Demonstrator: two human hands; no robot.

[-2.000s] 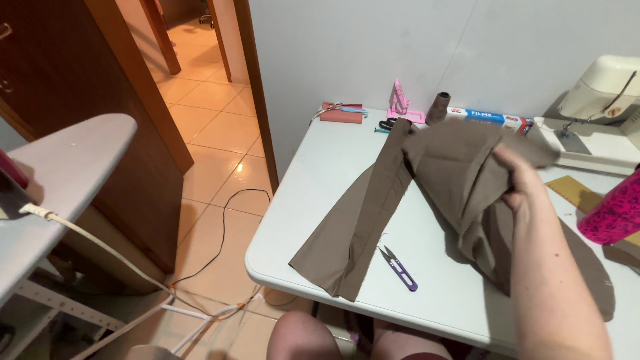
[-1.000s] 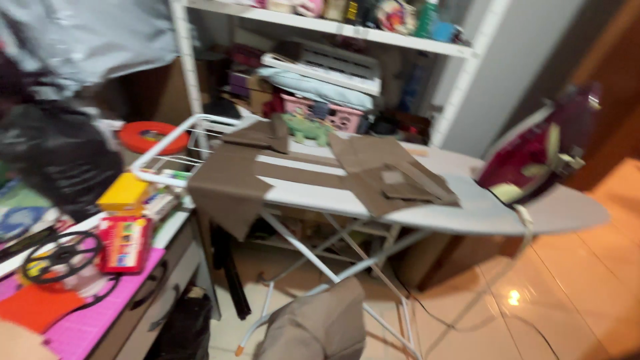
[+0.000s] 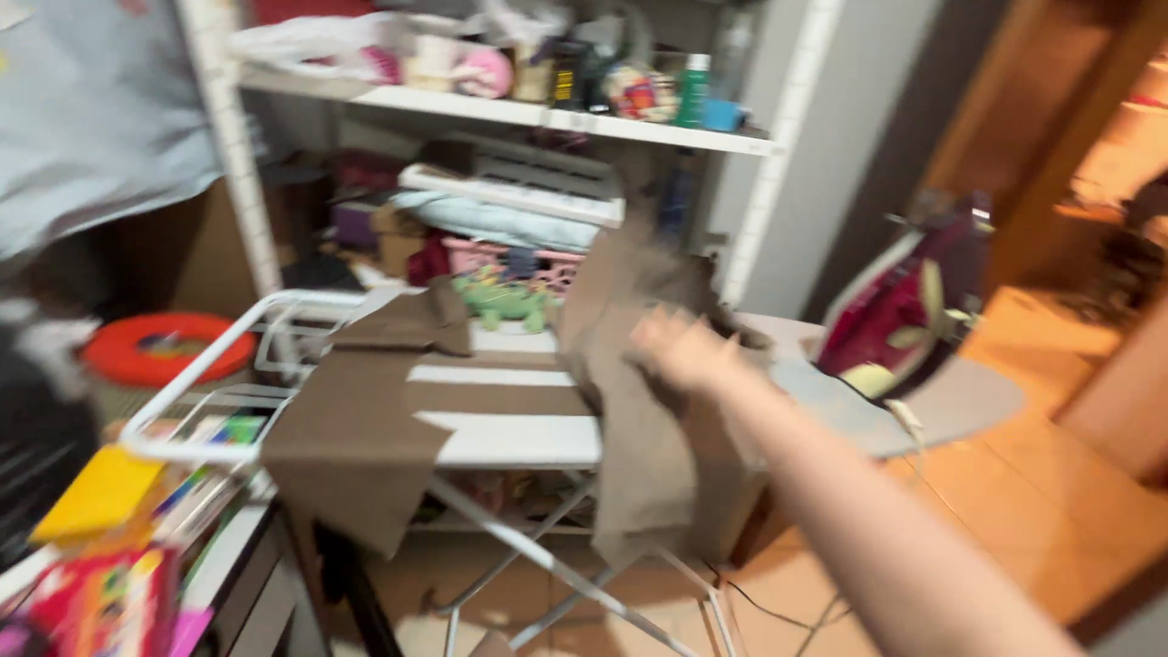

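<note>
My right hand [image 3: 684,351], blurred, is at a bunched brown fabric piece [image 3: 639,438] over the middle of the ironing board [image 3: 520,438]. The fabric hangs past the board's front edge; whether my fingers grip it is unclear. More flat brown fabric [image 3: 356,401] lies on the board's left part, with a corner hanging down, and a folded brown piece [image 3: 401,319] on top of it. To the right of my hand a magenta steam iron [image 3: 899,310] stands tilted up on the board. My left hand is out of view.
Behind the board stands a white shelf unit [image 3: 566,119] with a green bottle [image 3: 693,89]. A green toy [image 3: 502,301] sits by the board's back edge. At left are an orange-red ring [image 3: 169,349] and a yellow box [image 3: 100,493]. The iron's cord [image 3: 908,424] trails right of the board.
The view has swung from the white table with the sewing machine to the ironing board. My right hand has come into view over the board, and the brown fabric there is now raised and bunched.
</note>
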